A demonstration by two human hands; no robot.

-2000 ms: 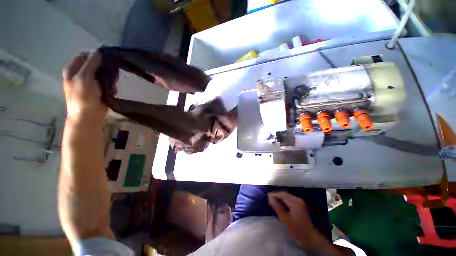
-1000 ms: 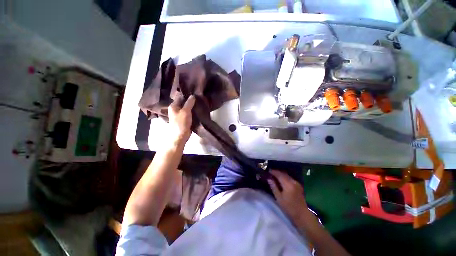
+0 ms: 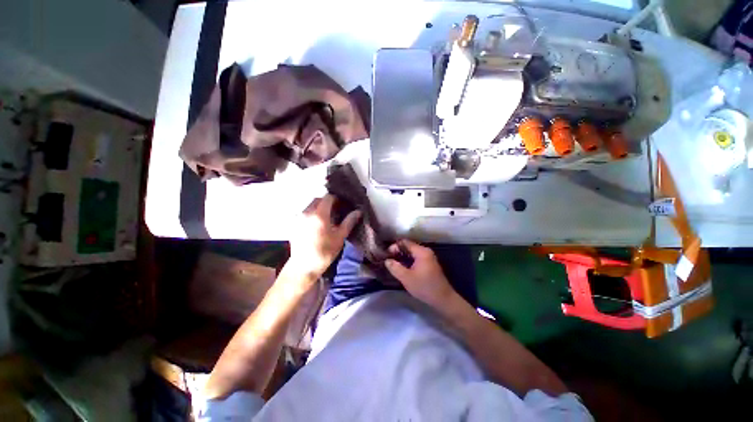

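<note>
My left hand (image 3: 320, 235) grips a strip of dark brown cloth (image 3: 353, 194) at the table's front edge, left of the machine. My right hand (image 3: 417, 268) pinches the lower end of the same strip just below the edge, over my lap. Whether my right hand also holds something small is hidden. More brown cloth (image 3: 281, 124) lies bunched on the table, left of the overlock machine (image 3: 528, 91). The pale cloth plate (image 3: 402, 115) is bare. No hand touches the machine.
The white machine table (image 3: 578, 218) has a dark strip at its left end. A control box (image 3: 78, 181) stands at left. A red stool (image 3: 599, 293) and an orange strapped holder (image 3: 677, 293) are at lower right. A clear bag lies at far right.
My left hand has left the bunched cloth and moved down to the strip near the table edge. My right hand has risen slightly with the strip's end. The view has shifted.
</note>
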